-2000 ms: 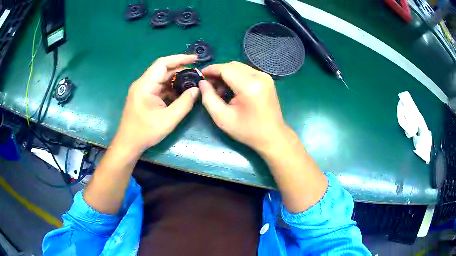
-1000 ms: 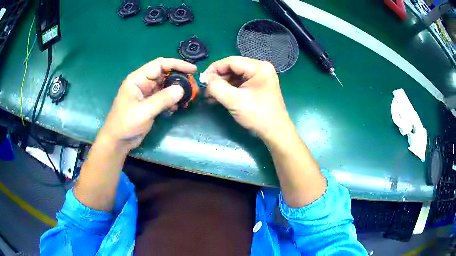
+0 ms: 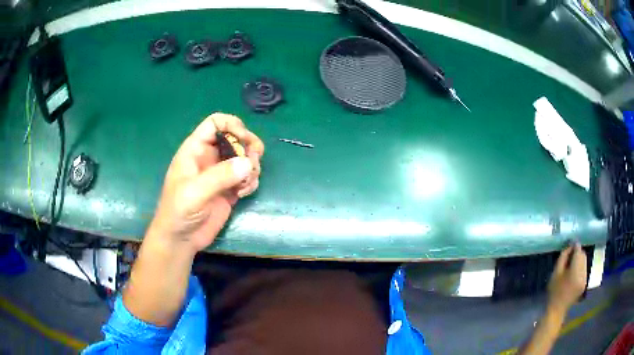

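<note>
My left hand is raised over the mat and holds a black housing with an orange part, seen edge-on and partly hidden by the fingers. My right hand is small and blurred at the lower right, over the bench's front edge beside a black tray; whether it holds anything cannot be told. A thin silver bit or pin lies on the mat right of my left hand. One black housing lies beyond my left hand.
Three housings lie farther back; another is at left, near the adapter and its cord. A mesh-floored dish and black electric screwdriver lie at the back. White crumpled pieces and a dark disc are at right.
My right hand has left the held unit and moved far right to the bench edge. My left hand still holds the unit, now tilted edge-on. The silver bit has come into view; the view has shifted.
</note>
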